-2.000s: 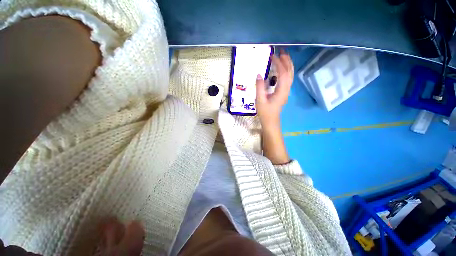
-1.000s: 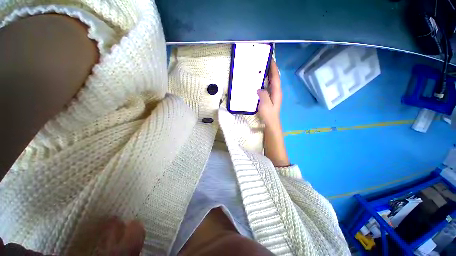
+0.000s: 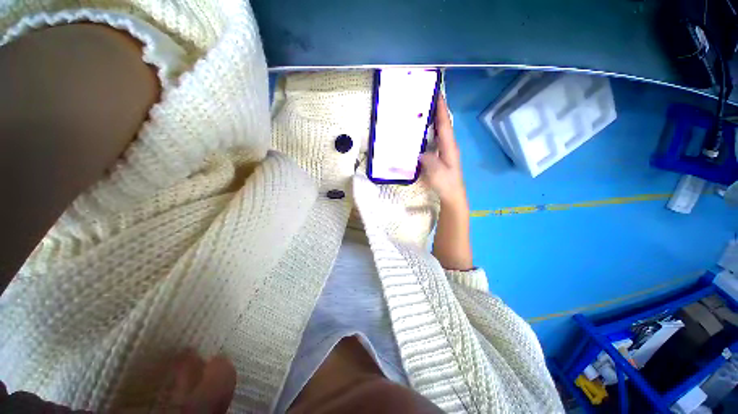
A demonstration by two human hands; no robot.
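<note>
A smartphone (image 3: 402, 125) with a bright, mostly white screen and a dark edge is upright over my lap, just below the bench edge. My right hand (image 3: 444, 162) is bare and holds the phone along its right side, with the thumb near the lower right edge. Some fingers are partly hidden by the phone. My left arm, large and close to the camera, fills the left side out of a cream knitted sleeve. A blurred, dim shape like fingertips, perhaps my left hand (image 3: 204, 383), shows at the bottom left; its grip cannot be made out.
The dark green bench top (image 3: 477, 32) crosses the top. Black cables (image 3: 712, 73) hang at the upper right. White foam trays (image 3: 558, 121) stand below the bench, left of a blue object (image 3: 688, 145). A blue-framed bin (image 3: 619, 368) with mixed parts is at the lower right.
My right hand has gone from spread fingers with the thumb over the screen to gripping the phone's right side. Its wrist has since shifted slightly right. The screen content has changed.
</note>
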